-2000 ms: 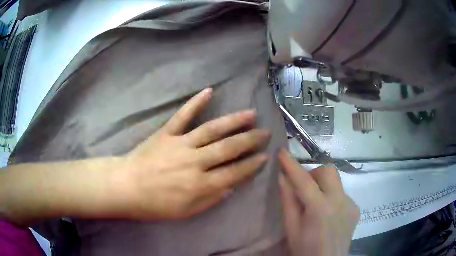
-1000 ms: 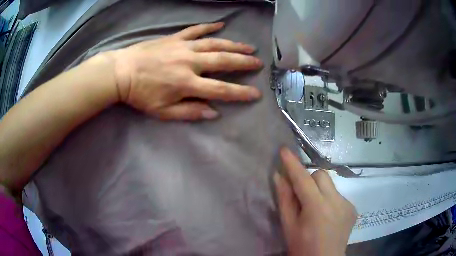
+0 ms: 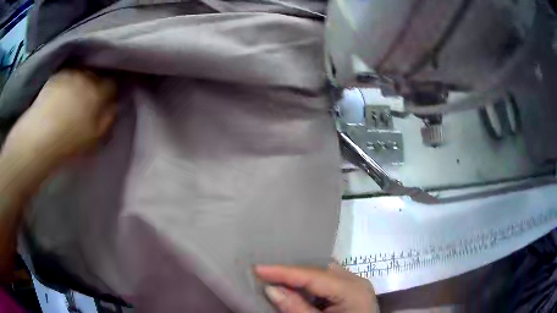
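Note:
The grey-taupe garment piece [image 3: 244,177] covers the table left of the needle, its right edge running under the machine's presser area. My left hand [image 3: 73,116], blurred, is closed on the cloth at the upper left, with a fold of it beside the fingers. My right hand [image 3: 324,287] is at the bottom centre, cut off by the frame's edge, with thumb and forefinger pinching the cloth near its right edge. The shiny binder attachment [image 3: 366,160] slants down right from the needle, with a grey-brown binding tape [image 3: 476,194] running into it from the right.
The off-white machine head [image 3: 427,43] fills the upper right. A pale ribbed knob [image 3: 433,131] and dark green scissor handles [image 3: 502,117] lie below it. A ruler tape [image 3: 440,249] runs along the white table's front edge. Dark cloth is at the lower right.
My left hand has moved from lying spread on the cloth to gripping it further left. My right hand has moved down and left. Cloth has bunched into folds at the top.

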